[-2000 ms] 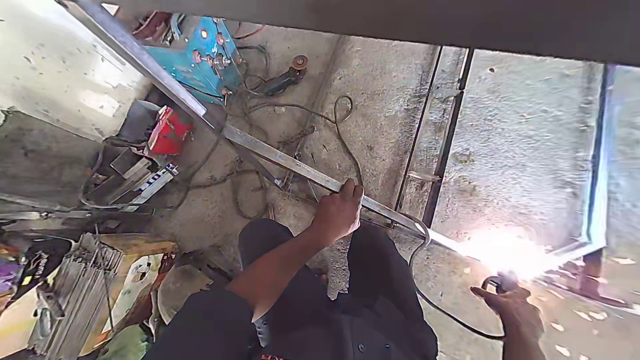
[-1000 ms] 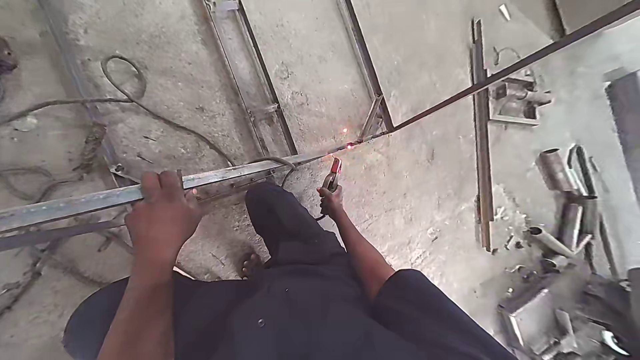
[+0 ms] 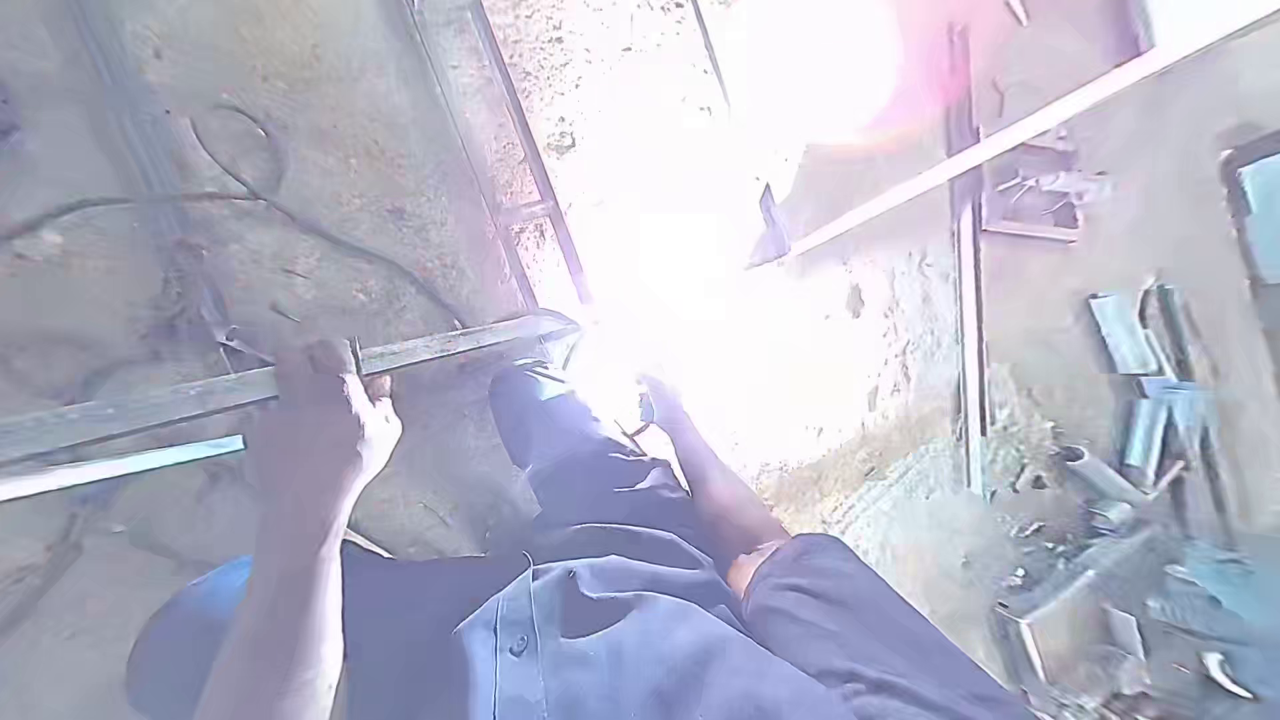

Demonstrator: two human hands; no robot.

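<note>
My left hand [image 3: 325, 410] grips a long metal bar [image 3: 450, 345] that runs from the left edge toward the centre. A blinding white welding arc [image 3: 675, 290] glares beyond my right hand [image 3: 660, 405] and washes out the bar's joint. My right hand is closed around a welding electrode holder [image 3: 646, 408], mostly lost in the glare. A brightly lit metal bar [image 3: 1000, 140] slants from the arc up to the right.
Thinner metal bars [image 3: 530, 170] lie on the concrete floor ahead. A cable [image 3: 340, 240] loops at the left. Another long bar [image 3: 968, 330] lies at the right, near cut tube pieces [image 3: 1150, 400] and a scrap pile [image 3: 1080, 610]. My knee [image 3: 560, 420] is close to the arc.
A second ago only a small glow showed at the joint; now a strong arc floods the view. My left hand stays on the bar. The view has shifted right along the frame since two seconds ago.
</note>
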